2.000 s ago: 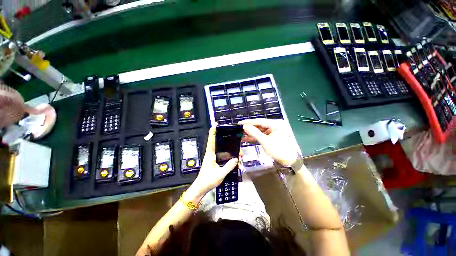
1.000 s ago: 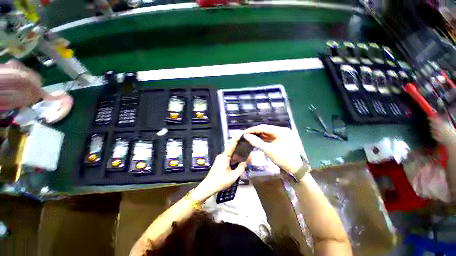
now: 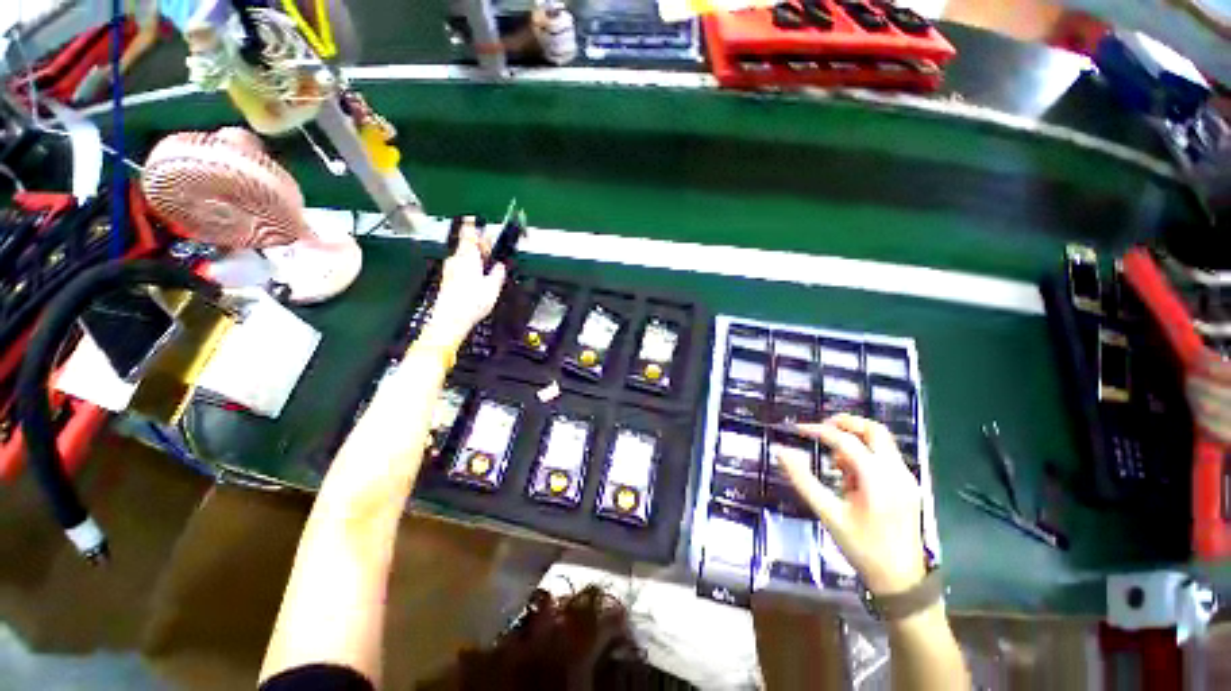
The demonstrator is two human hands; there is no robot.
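Note:
My left hand (image 3: 466, 286) is at the back left of the black phone tray (image 3: 683, 421). Its fingers close on the dark upper part of an open flip phone (image 3: 506, 238); the hand and arm hide part of the phones there. Closed flip phones, such as this one (image 3: 628, 475), lie in both tray rows with pale displays and orange-yellow marks. My right hand (image 3: 864, 497) is above the white-edged lens tray (image 3: 817, 332), thumb and index finger apart. No lens shows between them. The lens tray's pockets hold dark and silvery rectangles.
A pink fan (image 3: 223, 186) and a white box-shaped thing (image 3: 277, 358) are at left. Tweezers (image 3: 1010, 513) lie right of the lens tray. Another black phone tray (image 3: 1100, 392) and red trays (image 3: 1161, 311) are at right. A red tray (image 3: 830, 47) is across the conveyor.
The phone has left my hands, and one more closed phone is in the back row. My left hand has moved to the back left; my right hand is over the lens tray. The view has shifted left.

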